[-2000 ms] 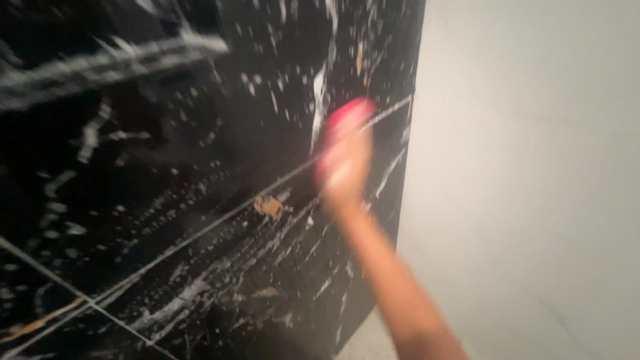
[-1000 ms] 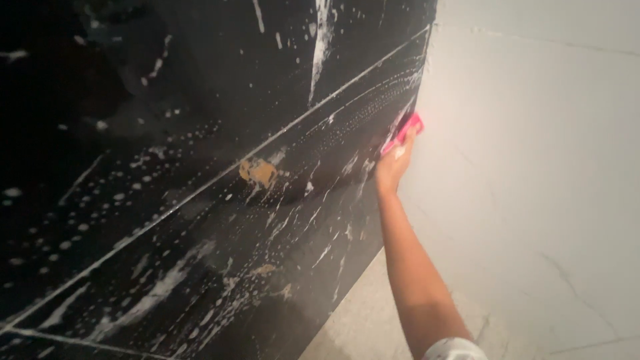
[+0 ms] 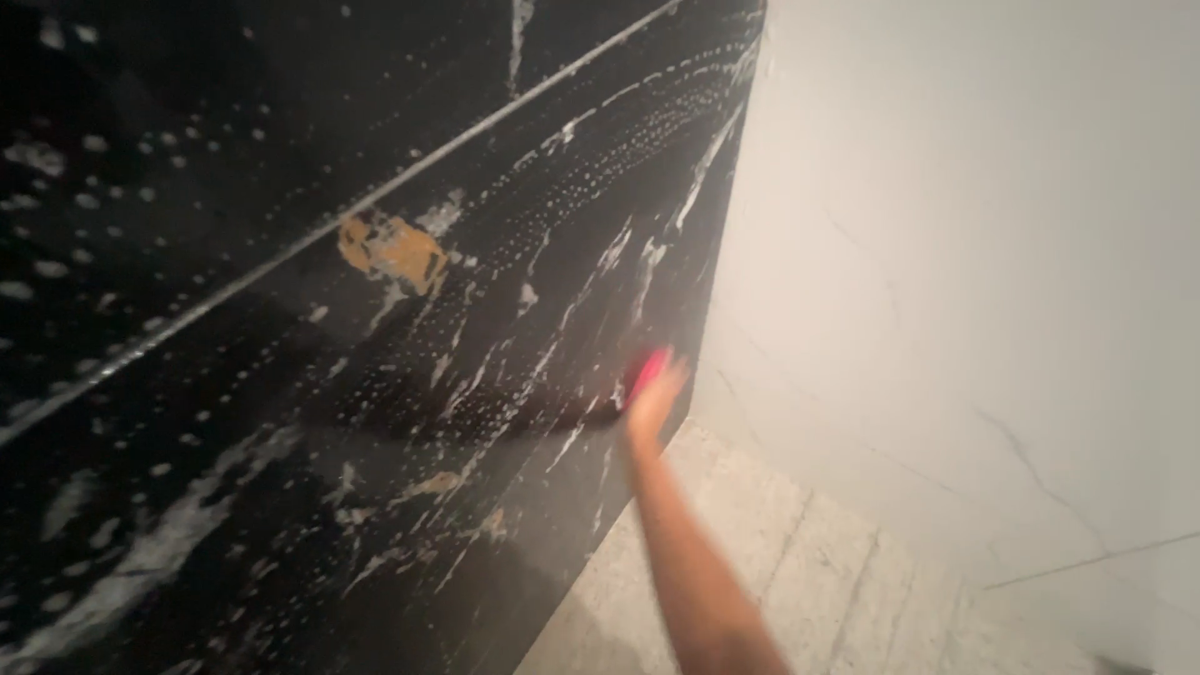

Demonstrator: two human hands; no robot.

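My right hand (image 3: 659,398), blurred by motion, is closed around a pink scrubbing brush or sponge (image 3: 647,375); which of the two I cannot tell. It presses the pink thing against the black marble-patterned wall tile (image 3: 562,309), low down and close to the corner. Rows of white droplets or suds run in curved streaks over the tile, above and to the left of the hand. An orange-brown patch (image 3: 394,251) shows just below the grout line (image 3: 347,214). My left hand is out of the frame.
A white, faintly veined wall (image 3: 937,262) meets the black one at the corner on the right. Below lies a pale floor with linear marks (image 3: 797,562). At the lower right edge is a small dark shape (image 3: 1120,664), too blurred to name.
My right hand has moved down the black wall with the pink thing, from the grout line two seconds ago to low beside the corner. The view has shifted downward.
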